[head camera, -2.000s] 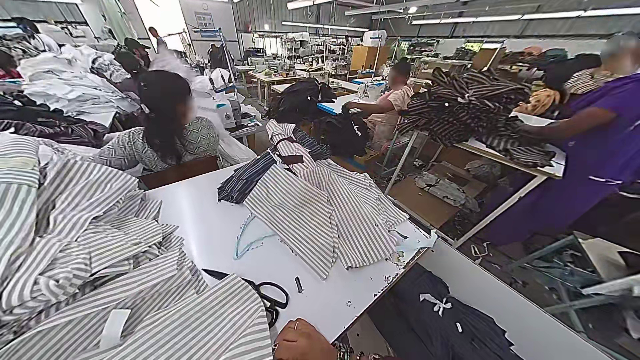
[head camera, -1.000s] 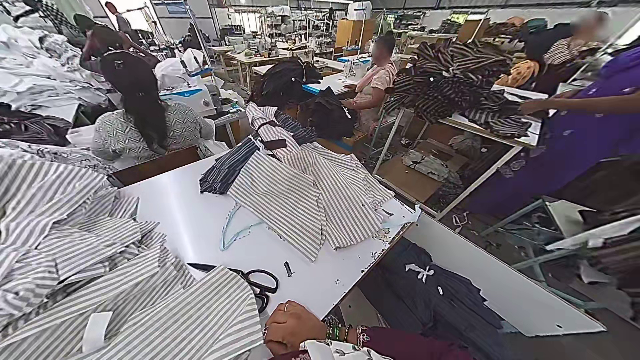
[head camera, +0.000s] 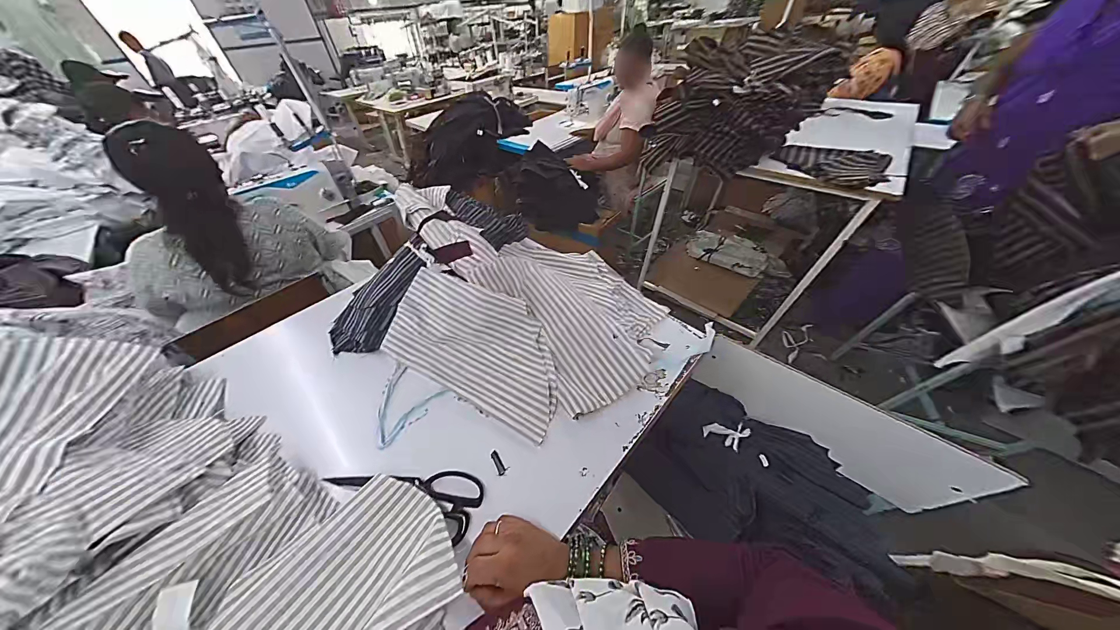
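Observation:
My right hand (head camera: 512, 560), with bangles and a maroon sleeve, rests with curled fingers at the near edge of the white table (head camera: 293, 376). Its fingertips are beside grey-and-white striped fabric pieces (head camera: 350, 556); whether they grip anything cannot be seen. My left hand is out of view. Black-handled scissors (head camera: 455, 499) lie just beyond the right hand, their blades partly under the striped fabric. Past them is a small dark object (head camera: 499, 463). Striped cut pieces (head camera: 472, 346) and a dark striped bundle (head camera: 376, 302) lie at the far end, near a light blue strip (head camera: 407, 424).
A seated person (head camera: 210, 236) is beyond the table at left, and another (head camera: 626, 131) sits farther back. A person in purple (head camera: 1024, 114) stands at right, by a table with dark striped garments (head camera: 744, 96). Dark fabric (head camera: 744, 464) lies below the table's right edge.
More of my right hand, its bangles and the maroon sleeve shows now than two seconds ago. The person seated at left has turned the head away. The scissors and striped pieces stay on the table.

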